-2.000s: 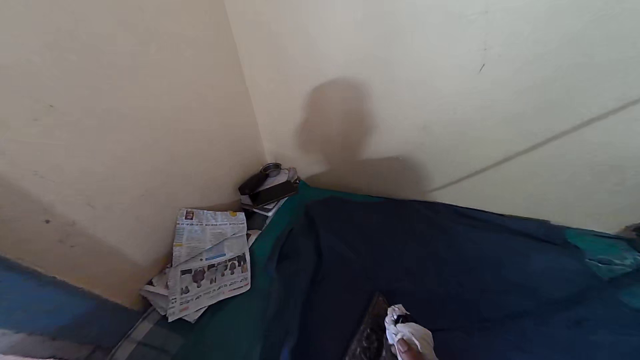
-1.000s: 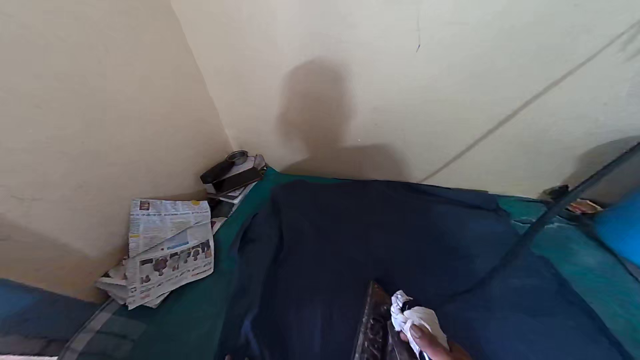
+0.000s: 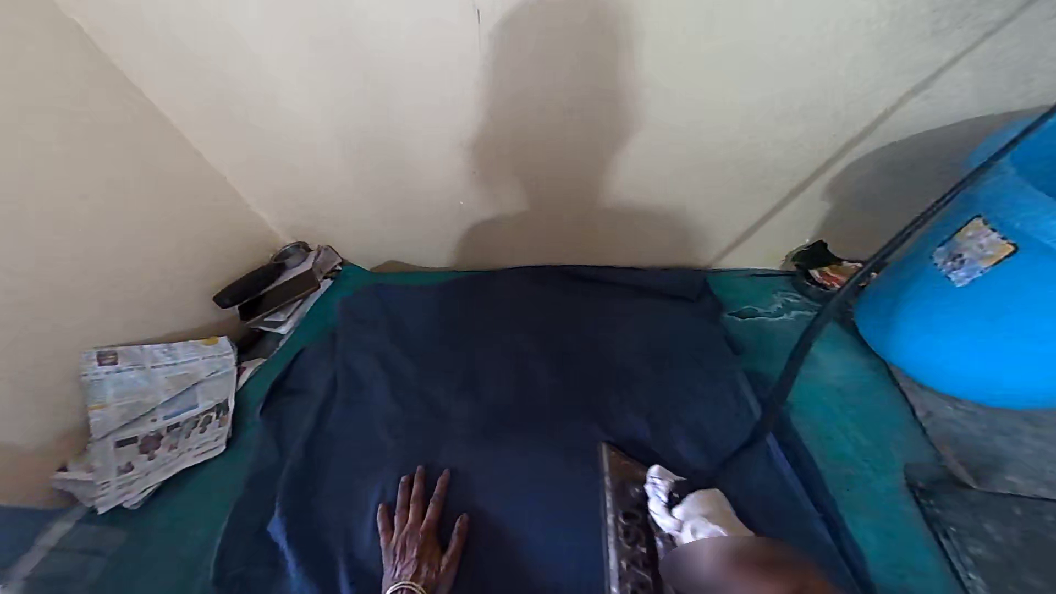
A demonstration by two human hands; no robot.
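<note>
A dark navy cloth garment point(image 3: 511, 371) lies spread over a green surface, with some creases at its left side. My left hand point(image 3: 417, 536) rests palm down on its lower part, fingers spread, a bangle at the wrist. To the right, my right hand point(image 3: 734, 561), blurred, grips the handle of a heavy metal iron point(image 3: 624, 528) through a crumpled white cloth point(image 3: 697, 513). The iron stands on the garment with raised marks along its side. A black cord point(image 3: 804, 346) runs from near the handle up to the right edge.
Folded newspapers point(image 3: 161, 412) lie at the left by the wall. Behind them is a pile of papers and small items, with a black-handled object point(image 3: 247, 285) on top. A blue plastic drum point(image 3: 965, 313) stands at the right, near a grey mat point(image 3: 998, 528) and a small dark container point(image 3: 825, 272).
My left hand has come into view on the garment. My right hand still holds the iron with the white cloth. The view has turned right, bringing in more of the blue drum.
</note>
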